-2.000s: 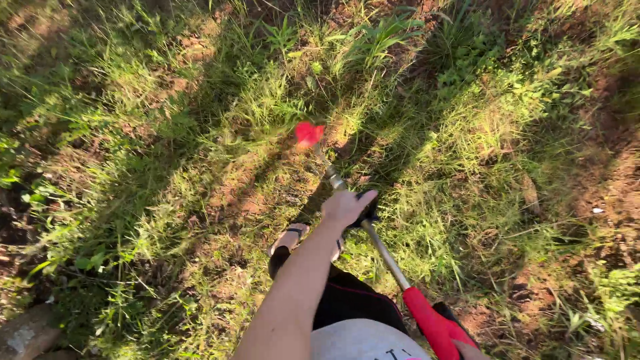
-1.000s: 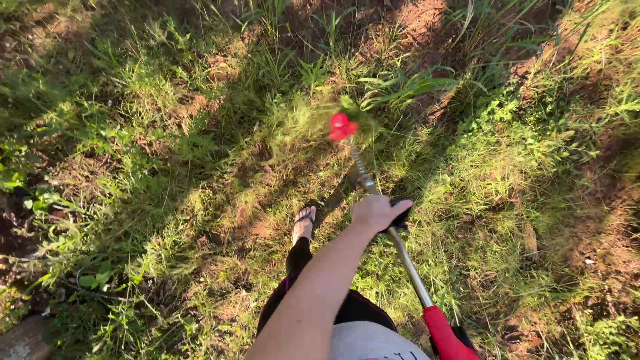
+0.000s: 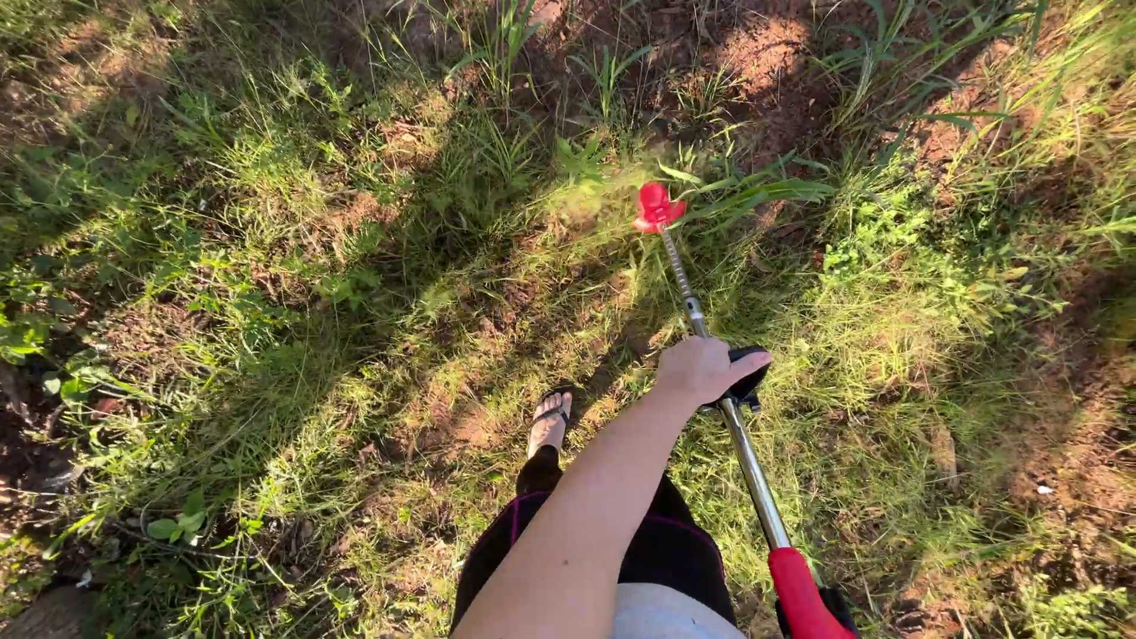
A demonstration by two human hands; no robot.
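My left hand (image 3: 701,371) grips the black front handle (image 3: 748,373) of a string trimmer with a metal shaft (image 3: 754,475). The trimmer's red head (image 3: 657,209) is just above the grass, beside a broad-bladed green weed (image 3: 763,193). At the lower right, the red rear housing (image 3: 803,595) runs out of the frame. My right hand is not in view. Cut line or blades at the head cannot be made out.
One foot in a black flip-flop (image 3: 550,422) stands on the grass left of the shaft. Bare reddish soil (image 3: 768,58) and taller grass lie beyond the head. A stone or log (image 3: 53,614) shows at the lower left corner.
The red head has moved to the right over the grass and now is beside the broad-bladed weed. My right hand, partly seen at the rear housing two seconds ago, has left the view.
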